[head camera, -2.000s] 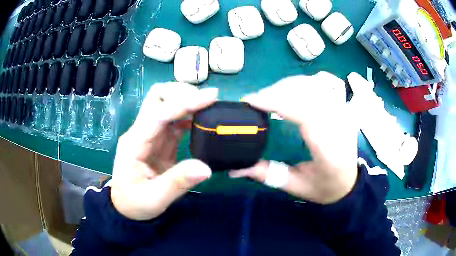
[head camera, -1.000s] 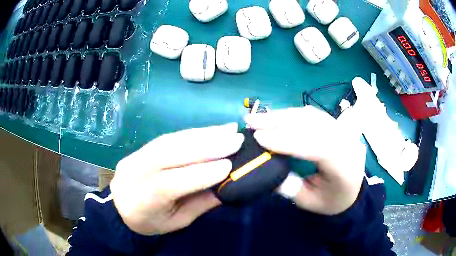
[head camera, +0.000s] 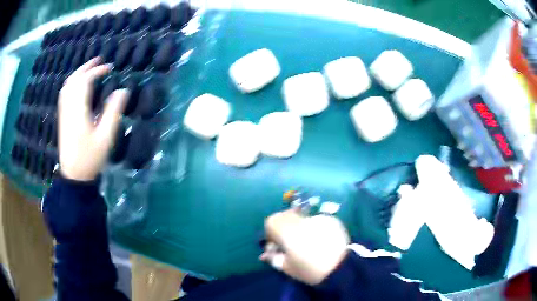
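Observation:
The frame is blurred. My left hand (head camera: 88, 129) is over the clear blister tray (head camera: 132, 191) of black charging cases (head camera: 144, 97), thumb and fingers spread around the dark cases; whether it grips one is unclear. My right hand (head camera: 309, 241) is low over the mat with fingers curled; any thing inside it is hidden. Small test earbuds with an orange part (head camera: 289, 196) lie just above the right hand, with small pale pieces (head camera: 328, 207) beside them. The black case held earlier cannot be made out on its own.
Several white charging cases (head camera: 279, 135) lie across the mid-mat. The power supply (head camera: 480, 111) with red digits stands at right, a red block (head camera: 497, 180) below it. A crumpled white cloth (head camera: 450, 211) and thin black cable (head camera: 385, 170) lie at right.
My hands have parted from the black case held between them. My left hand moved up left to the tray; my right hand moved down and left. The view has shifted, showing the bench's far edge.

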